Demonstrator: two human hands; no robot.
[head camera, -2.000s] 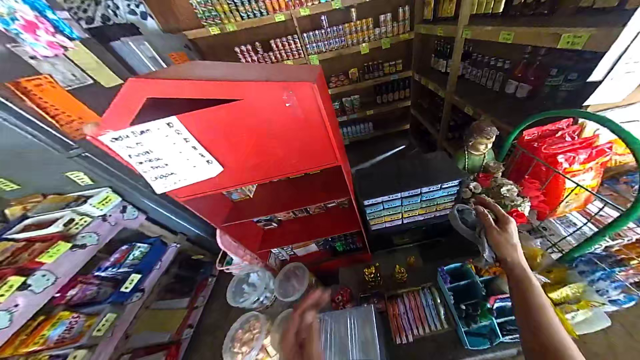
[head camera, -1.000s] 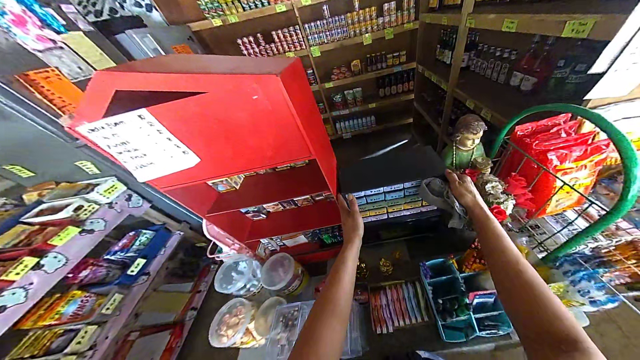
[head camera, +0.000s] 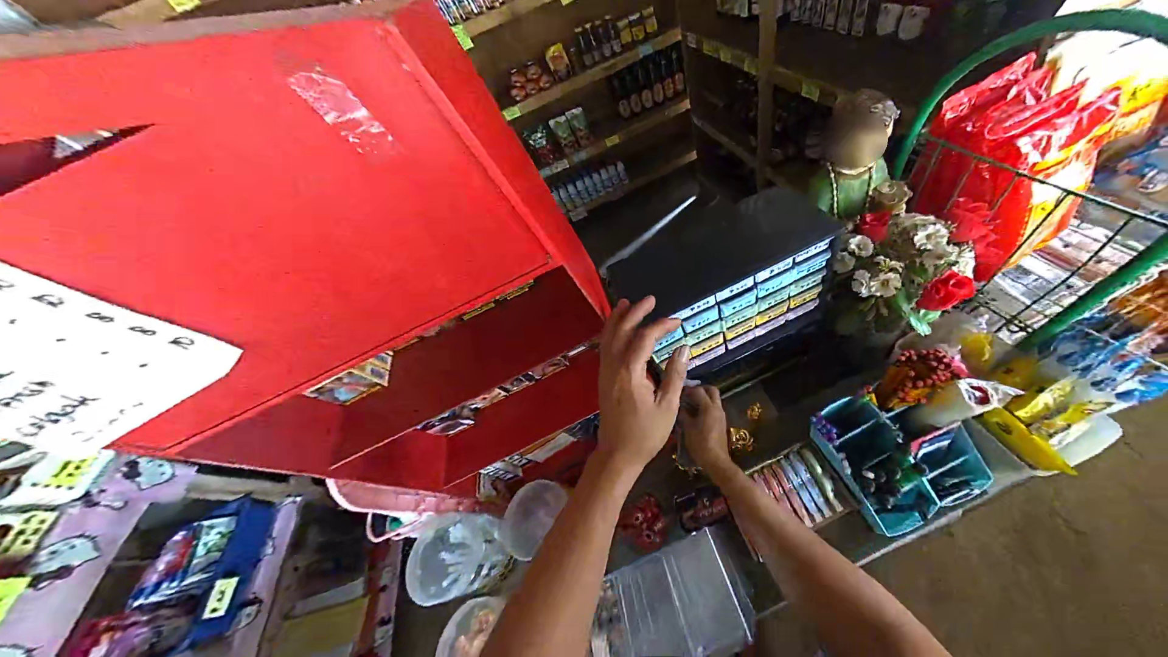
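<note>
My left hand (head camera: 639, 383) is raised with its fingers apart at the front left corner of a black cabinet (head camera: 721, 246), which has rows of small coloured, labelled packs on its front. Just below and to the right, my right hand (head camera: 704, 424) is curled near the cabinet's lower edge; whether it grips anything is hidden. The tall red shelf unit (head camera: 301, 237) rises to the left, close to my left hand. Small gold ornaments (head camera: 741, 440) lie beside my right hand. A figurine in green (head camera: 849, 182) and a bunch of artificial flowers (head camera: 899, 265) stand right of the cabinet.
Lidded plastic tubs (head camera: 456, 558) and a clear plastic box (head camera: 680, 593) sit below my forearms. A teal divided basket (head camera: 881, 474) is at the right of the counter. A green-rimmed wire rack (head camera: 1022, 182) holds red bags. Stocked shelves (head camera: 602, 73) stand behind.
My right hand has left the dark cloth-like item by the figurine and come over beside my left hand, near the cabinet's front left corner. The view has moved closer.
</note>
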